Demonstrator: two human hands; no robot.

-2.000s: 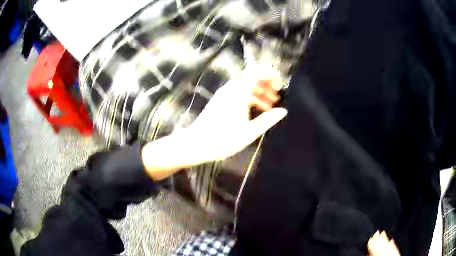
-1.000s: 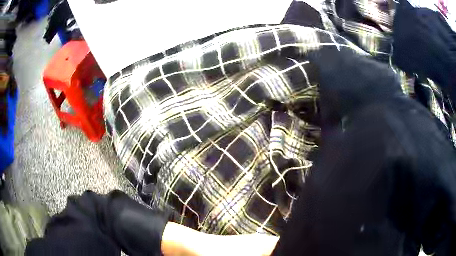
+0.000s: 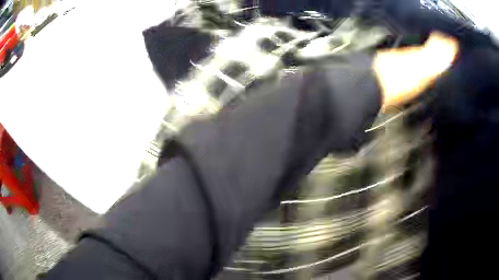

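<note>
The black garment [image 3: 470, 180] fills the right side of the view, with its plaid lining [image 3: 328, 219] showing at the centre and top, blurred by motion. My left hand [image 3: 417, 70] is at the upper right, at the border of lining and black cloth. It is blurred and its fingertips are hard to make out, so I cannot tell whether it grips the cloth. My black left sleeve crosses the view from the lower left. My right hand is not in view.
A white table top [image 3: 82, 93] lies at the left. A red stool [image 3: 16, 175] stands at the left edge on the speckled grey floor [image 3: 38, 246]. A dark cloth piece [image 3: 178, 52] lies over the table top near the lining.
My left hand has moved from the bottom of the view up to the upper right, its sleeve now crossing the lining. The view has shifted, and the table top and stool appear further left.
</note>
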